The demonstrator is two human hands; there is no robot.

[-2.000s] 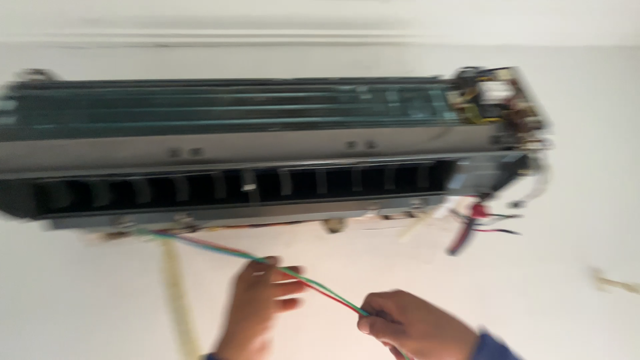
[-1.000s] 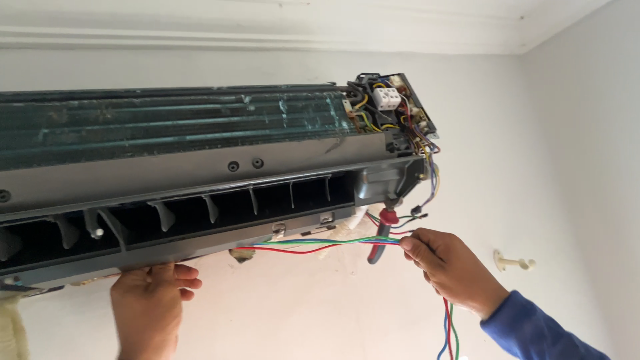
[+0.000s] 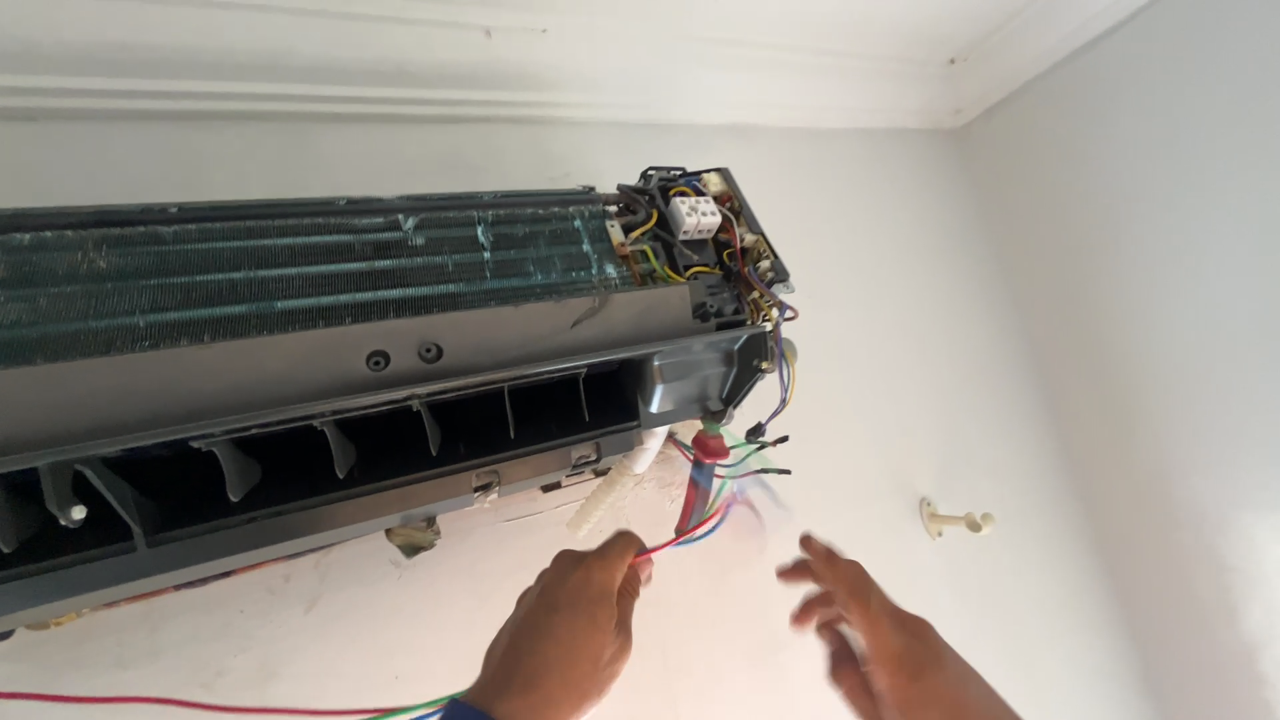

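Observation:
Below the wall-mounted air conditioner indoor unit (image 3: pixel 330 370), my left hand (image 3: pixel 570 625) grips red, green and blue wires (image 3: pixel 680 540). Their blurred ends rise to the right of my fingers, and a length of them runs out to the lower left. To the right, my right hand (image 3: pixel 850 620) is slightly blurred, its fingers apart and nothing in them. A screwdriver with a red and dark handle (image 3: pixel 697 485) hangs under the unit's right end. At that end the white terminal block (image 3: pixel 695 217) sits among exposed wiring.
Loose leads with dark ends (image 3: pixel 765 471) hang beside the screwdriver. A pale corrugated drain hose (image 3: pixel 605 495) slants down below the unit. A cream bracket (image 3: pixel 955 520) projects from the wall at right. The ceiling moulding (image 3: pixel 500 115) runs above.
My left hand has left the unit's lower edge and now holds the wires near their ends. My right hand, which gripped them a second ago, has let go.

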